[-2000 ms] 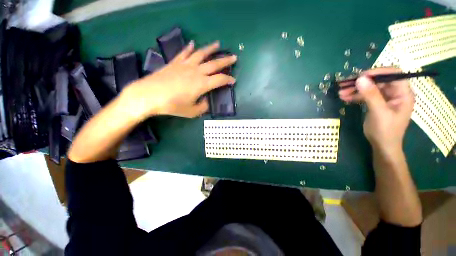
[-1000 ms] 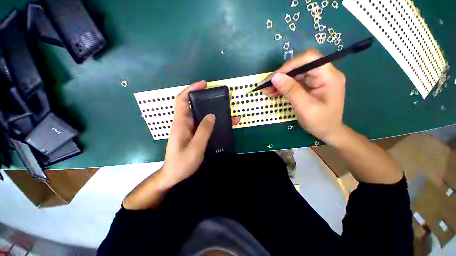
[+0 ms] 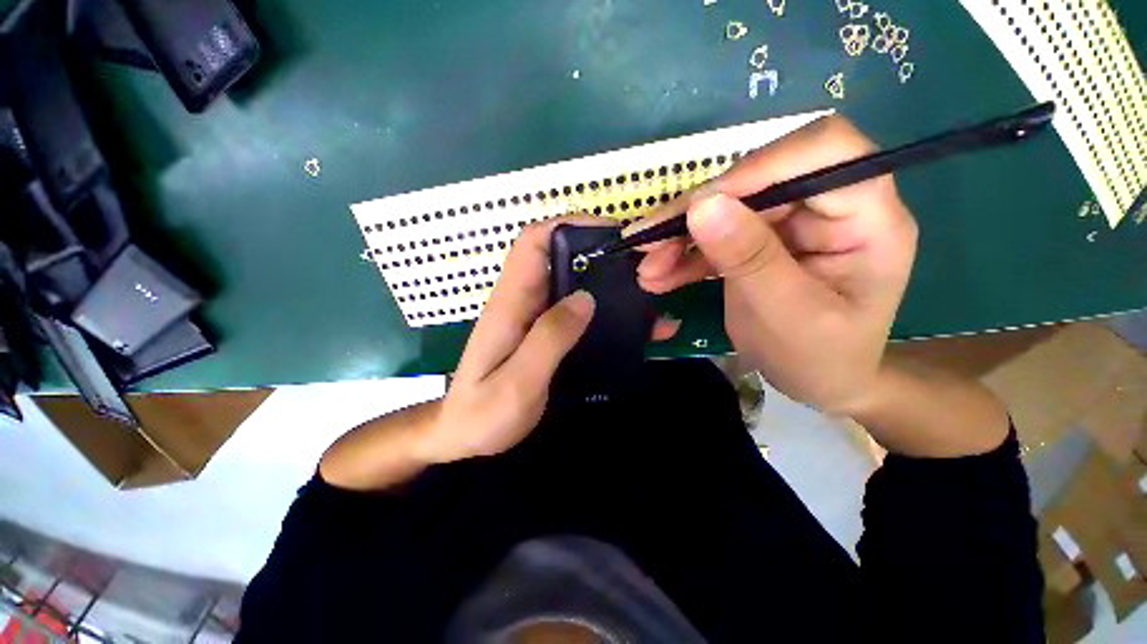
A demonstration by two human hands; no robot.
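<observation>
My left hand point(image 3: 509, 340) holds a black phone housing point(image 3: 606, 330) upright above the near edge of the bench, its small pale logo at the lower end. My right hand point(image 3: 811, 271) holds long black tweezers point(image 3: 868, 164) like a pen. Their tip is at the top of the housing, beside a small pale ring point(image 3: 580, 264) near the upper left corner. Whether the tip grips the ring cannot be told. A dotted adhesive sheet point(image 3: 434, 239) lies flat behind both hands, partly hidden by them.
Black housings point(image 3: 138, 302) lie overlapped at the left. Loose rings point(image 3: 868, 35) and a small bluish piece point(image 3: 764, 83) lie at the back right. A curved spare adhesive sheet point(image 3: 1069, 88) is at the far right. A cardboard box point(image 3: 157, 434) stands below the bench.
The left hand first reached among the housings, then held one over the sheet, and has moved slightly right. The tweezers' tip has moved from the sheet onto the housing, where a ring now shows.
</observation>
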